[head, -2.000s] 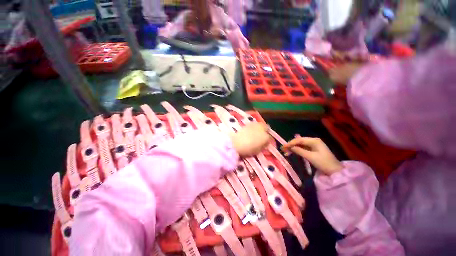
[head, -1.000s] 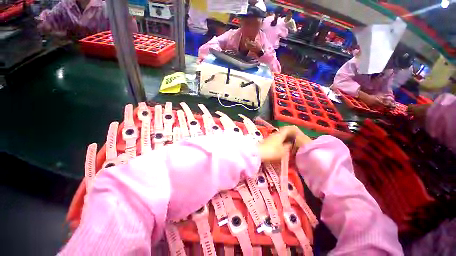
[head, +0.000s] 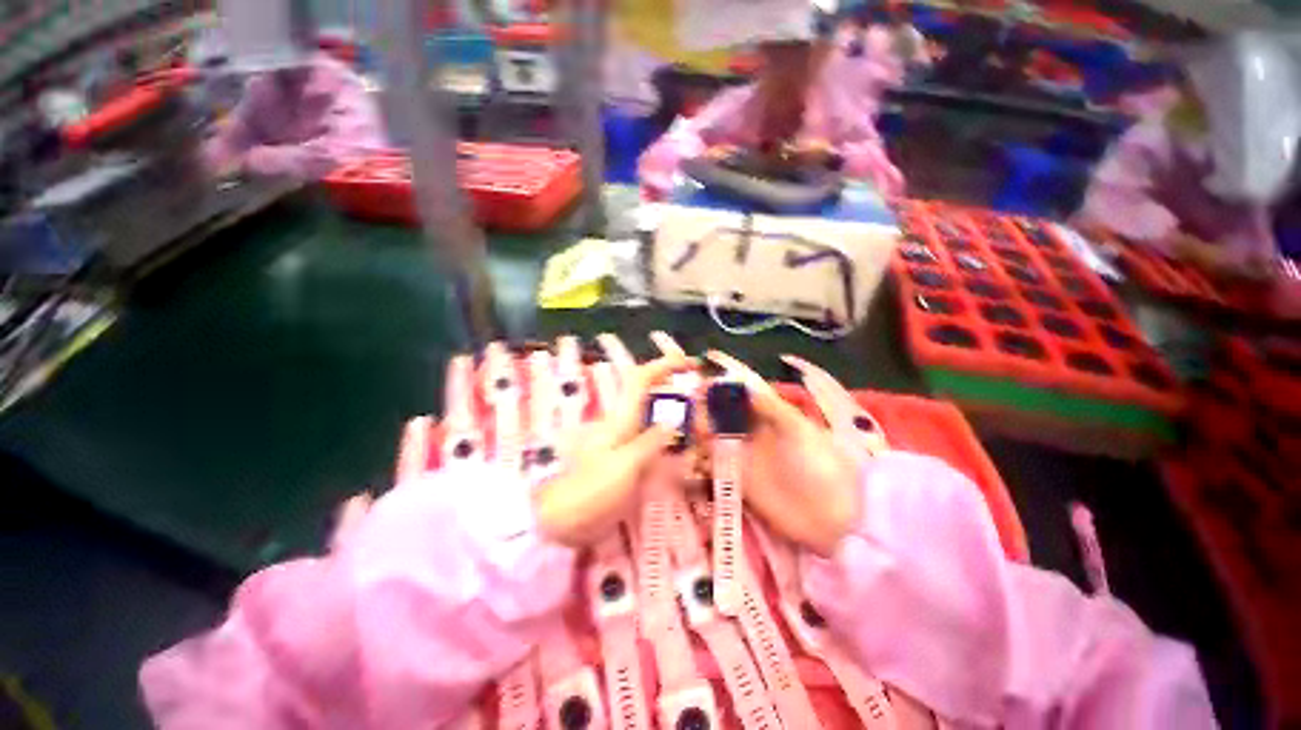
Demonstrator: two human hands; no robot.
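Observation:
My left hand (head: 606, 464) holds a smartwatch (head: 668, 414) whose lit screen shows a white block. My right hand (head: 803, 471) holds a second smartwatch (head: 731, 409) close beside it, with a dark screen and its pale pink strap hanging down. Both hands are above the red turnover tray (head: 935, 428), near its back middle. Several pink watches (head: 614, 586) lie face down in the tray, with dark round sensor spots showing. My sleeves and hands hide parts of the tray.
Behind the tray stand a white box (head: 756, 264) with black antennas and a yellow label (head: 575, 275). Stacked red trays (head: 1020, 307) with dark units are at the right, another red tray (head: 535, 186) at the back left. A metal upright (head: 445, 186) rises between. Workers in pink smocks sit beyond.
The view has swung right. My hands were together at the tray's right side; now they are apart near the back middle, each holding a watch with its screen showing.

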